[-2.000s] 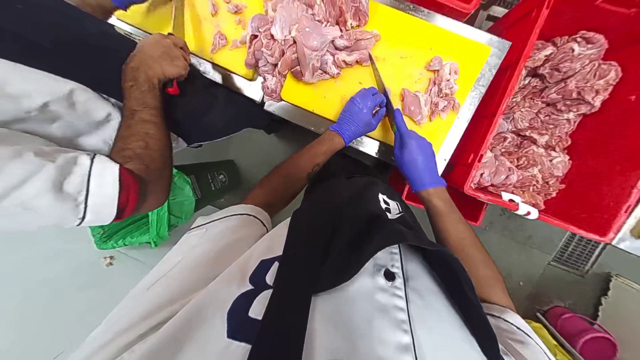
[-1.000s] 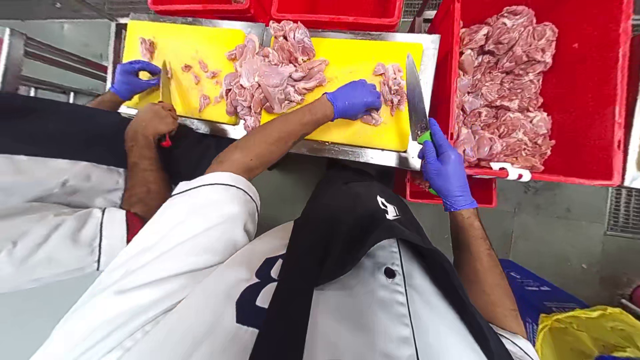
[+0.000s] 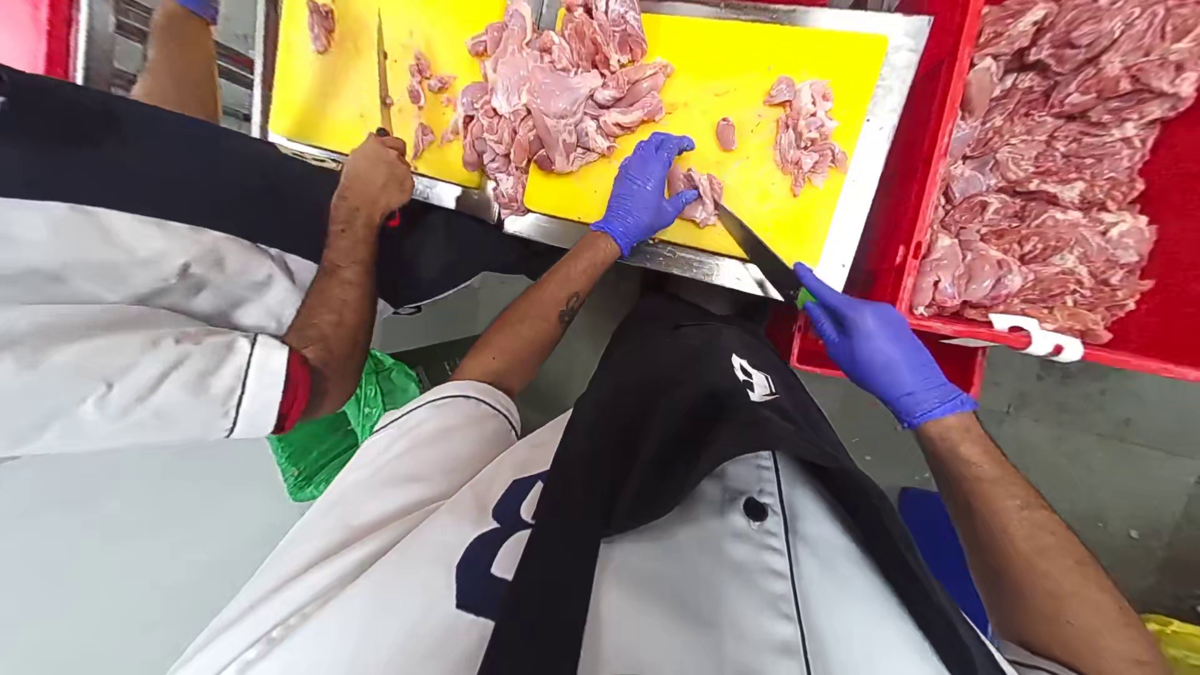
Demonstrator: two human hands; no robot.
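Observation:
My left hand, in a blue glove, rests at the near part of the yellow cutting board, its fingers spread beside a small piece of raw meat. In my right hand, also gloved, is a kitchen knife with a green part at the handle; its tip touches that piece. A large pile of raw meat lies to the left, across two boards. Cut pieces lie at the board's right, and a small scrap sits between.
A red crate with much raw meat stands at the right. On the left, a co-worker's bare hand holds a knife over another yellow board. A metal tray edge runs along the near side. A green bag is below.
My left hand has moved from the cut pieces at the right to a small piece near the board's front edge. The knife, upright a second ago, now slants left with its tip at that piece.

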